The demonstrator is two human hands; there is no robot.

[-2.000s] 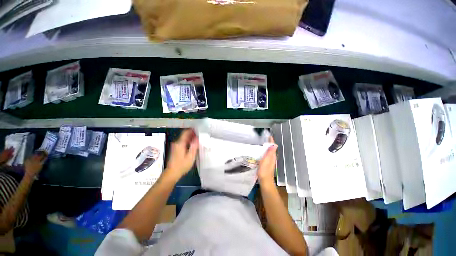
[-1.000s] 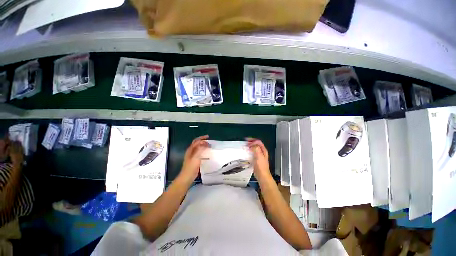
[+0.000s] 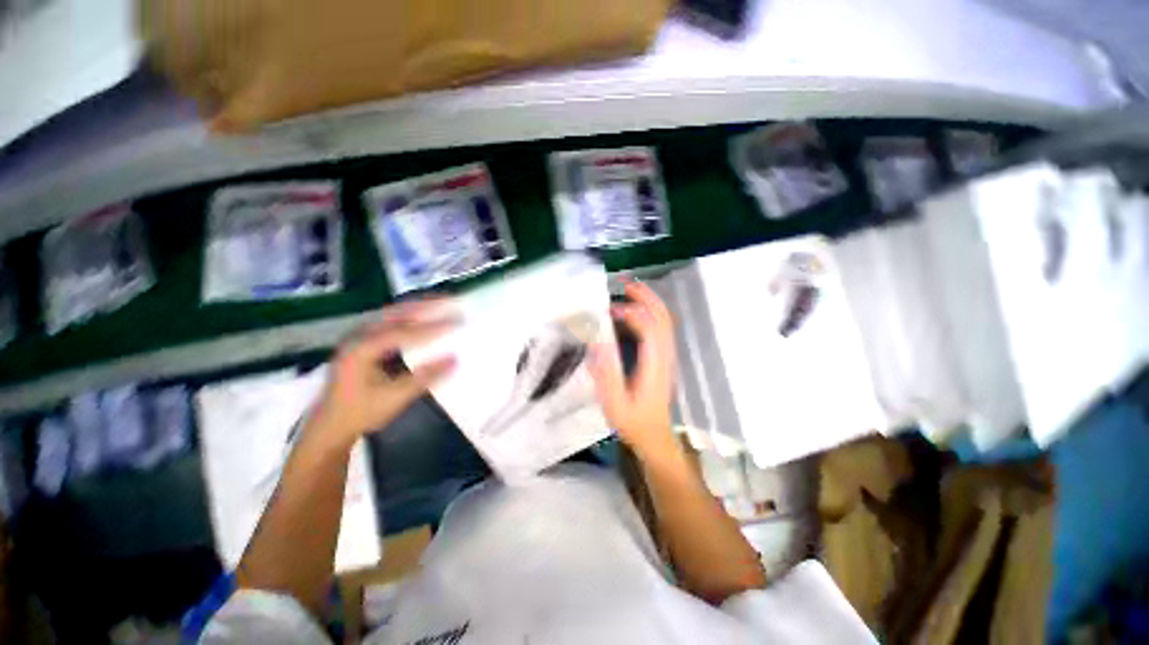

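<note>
A white printed carton [image 3: 523,365] with a dark-and-silver device pictured on its face is held tilted in front of my chest. My left hand [image 3: 384,372] is at its left edge, thumb on the face and fingers at the upper left corner. My right hand [image 3: 640,365] holds its right edge. Both hands are bare and a little blurred. The carton stack [image 3: 794,340] stands in an overlapping row just to the right of my right hand. The flat carton pile [image 3: 246,441] lies to the left, partly covered by my left forearm.
Accessory kits [image 3: 441,229] lie spaced along the green belt [image 3: 177,296] beyond the white rail. Small packets [image 3: 114,435] sit at the left. A brown paper parcel [image 3: 403,51] and part of a dark phone [image 3: 716,13] are on the shelf. Torn brown cartons [image 3: 869,529] are low right.
The held carton has come up from near my chest, tilted, and its full face now shows. My hands have moved up with it. The view has turned and shifted.
</note>
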